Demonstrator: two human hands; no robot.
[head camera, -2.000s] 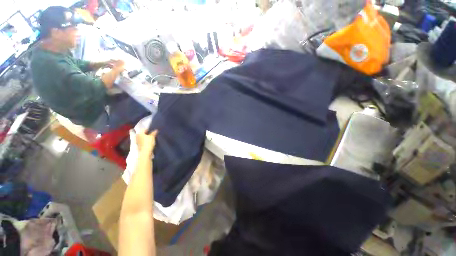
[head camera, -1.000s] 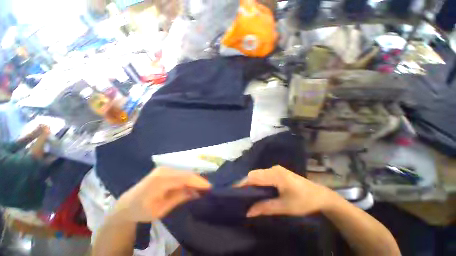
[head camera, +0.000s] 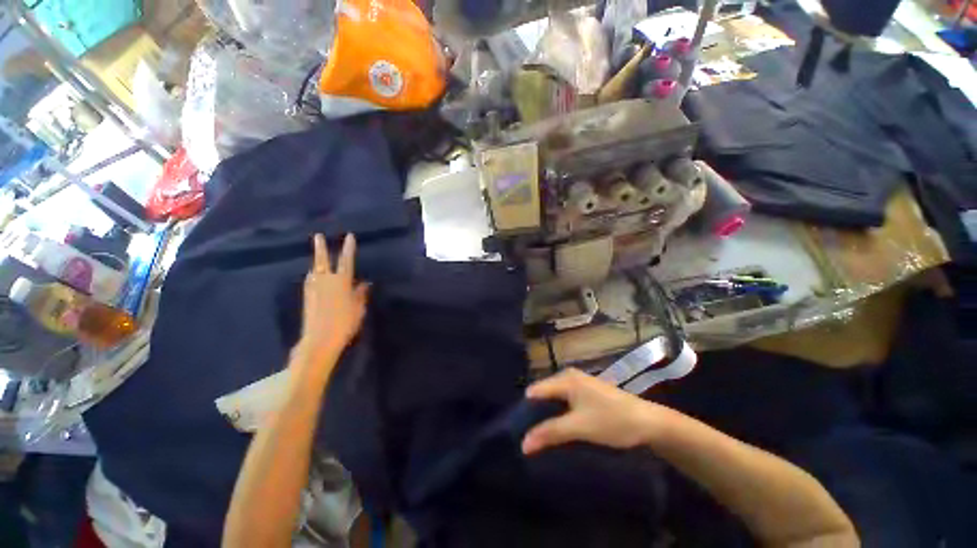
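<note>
A large navy garment panel (head camera: 230, 284) lies over the table left of the overlock machine (head camera: 611, 182) and hangs over the front edge. My left hand (head camera: 332, 300) rests on top of it, two fingers stretched forward. My right hand (head camera: 584, 412) is in front of the machine, with a fold of navy cloth between thumb and fingers. The cloth reaches the cream cover (head camera: 512, 187) and hides part of the needle area. A white label strip (head camera: 670, 364) loops beside my right hand at the table edge.
An orange bag (head camera: 384, 54) lies behind the cloth. A drink bottle (head camera: 75, 310) stands at left. A thread cone (head camera: 720, 201) and a tool tray with pens (head camera: 729, 289) are right of the machine. Dark cloth (head camera: 793, 139) lies at back right.
The view has swung right, bringing the machine into sight. My hands, close together on the cloth a second ago, are apart; my left has let go and lies flat on the panel.
</note>
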